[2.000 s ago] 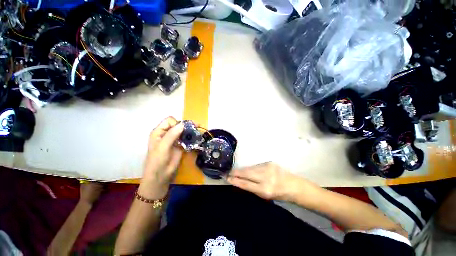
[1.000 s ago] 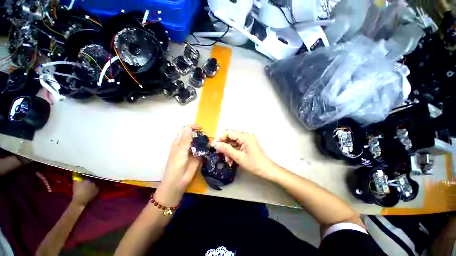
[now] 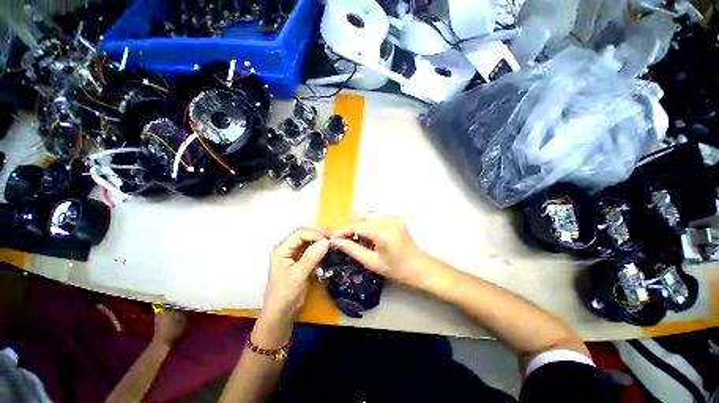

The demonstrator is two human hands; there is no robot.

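Observation:
A round black camera housing (image 3: 356, 293) sits on the table near its front edge, over the orange tape. My left hand (image 3: 293, 264) and my right hand (image 3: 384, 248) meet above it, fingertips pinched together. A small silvery part, which looks like the camera module (image 3: 325, 270), shows just below my left fingertips at the housing's upper left. My left fingers and thumb are closed at the module's upper edge. What exactly lies between the fingertips of either hand is too small and hidden to tell.
Loose camera modules (image 3: 301, 175) lie left of the orange tape (image 3: 340, 157). Wired housings (image 3: 217, 122) are piled at left before a blue bin (image 3: 284, 59). A plastic bag (image 3: 544, 134) and housings with modules (image 3: 631, 291) stand at right. White casings (image 3: 441, 75) lie behind. Another person's hand (image 3: 168, 324) is at lower left.
My right hand has come up from the housing's lower side to meet my left fingertips. The module, earlier held up facing the camera, is now mostly covered. The view has shifted.

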